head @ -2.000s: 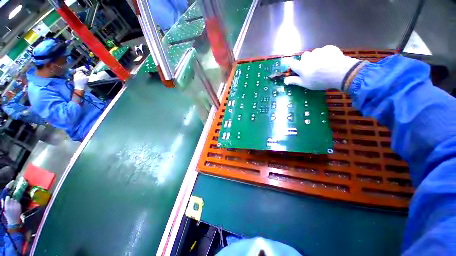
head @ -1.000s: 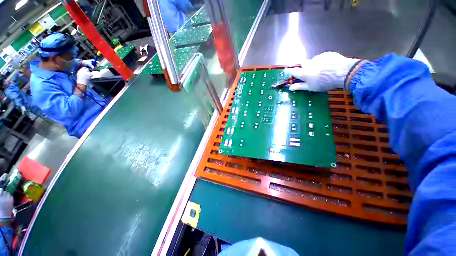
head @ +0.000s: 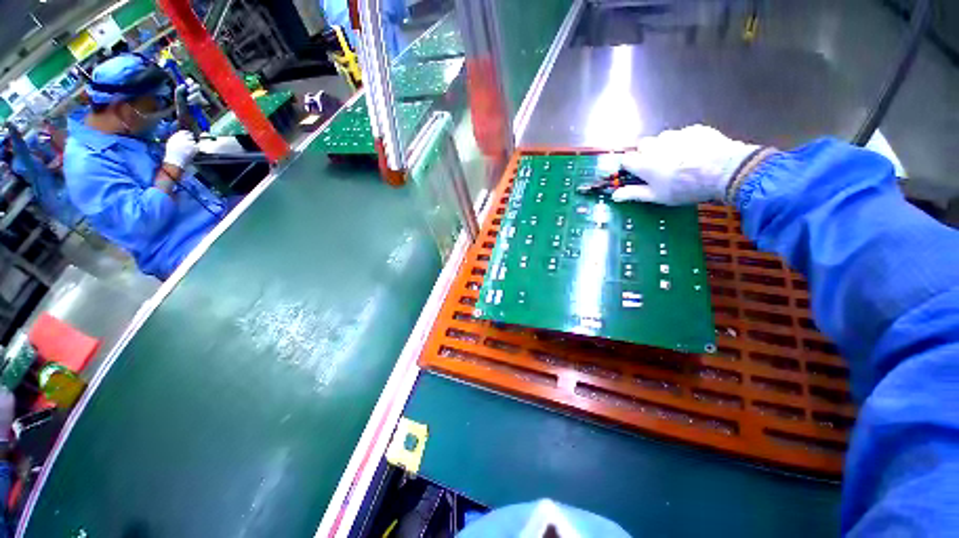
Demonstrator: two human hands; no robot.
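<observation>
A large green circuit board [head: 589,263] lies solder side up on the orange slotted tray [head: 641,394]. My right hand [head: 689,166], in a white glove, is over the board's far right part. It is shut on small cutters [head: 605,185] with dark jaws and a bit of red handle. The jaws point left and are at the board's surface; whether they touch it I cannot tell. Most of the handles are hidden in the glove. My left hand is not in view.
A green conveyor [head: 226,347] runs along the left, with more boards [head: 368,131] at its far end. A clear guard [head: 447,179] stands left of the tray. A yellow block [head: 407,446] sits by the belt edge. A person in blue [head: 121,179] works across the belt.
The view has shifted, so the board and tray appear slightly lower and further right. My right hand stays over the board's far part, with the cutters' jaws at a slightly different spot.
</observation>
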